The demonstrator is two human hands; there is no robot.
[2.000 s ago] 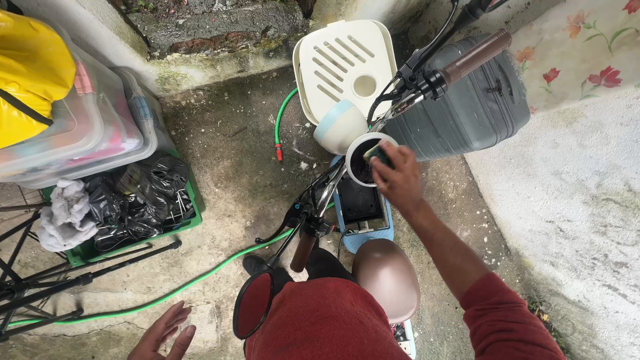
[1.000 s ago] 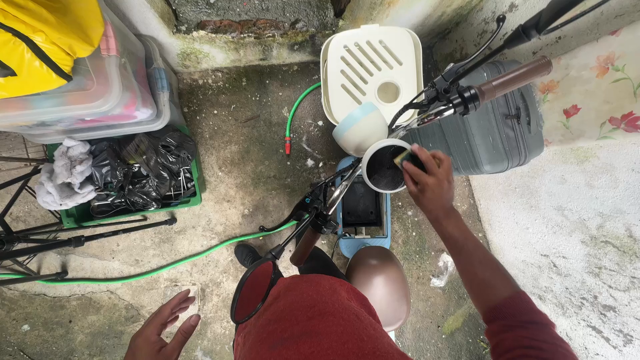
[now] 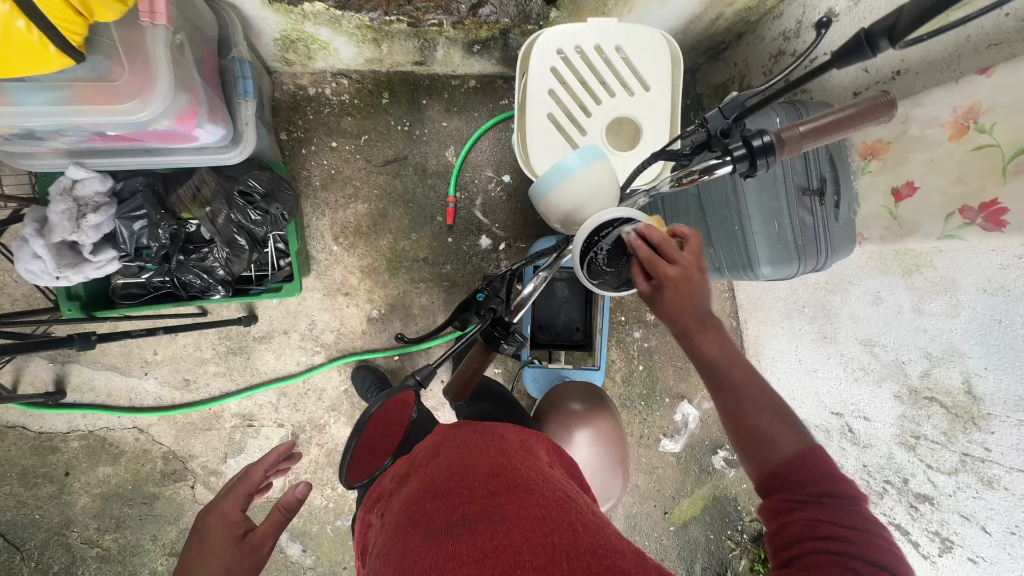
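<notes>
My right hand pinches a sponge, of which a yellowish bit shows, against the rim of a round white-rimmed part at the centre of the handlebar. White suds streak the dark inside of that part. Beyond it sits a cream and light blue rounded shell. Fingers apart and holding nothing, my left hand hovers over the concrete at the lower left, near the rear-view mirror. Below the handlebar is a light blue frame with a black compartment, beside the brown seat.
A cream slotted plastic lid and a grey suitcase stand beyond the handlebar. At left are a green crate with black bags, a clear storage box and black metal legs. A green hose crosses the floor.
My right hand has shifted about the rim of the round part with the sponge. White suds now show inside, where a second ago it looked plain dark. The left hand stays low at the left.
</notes>
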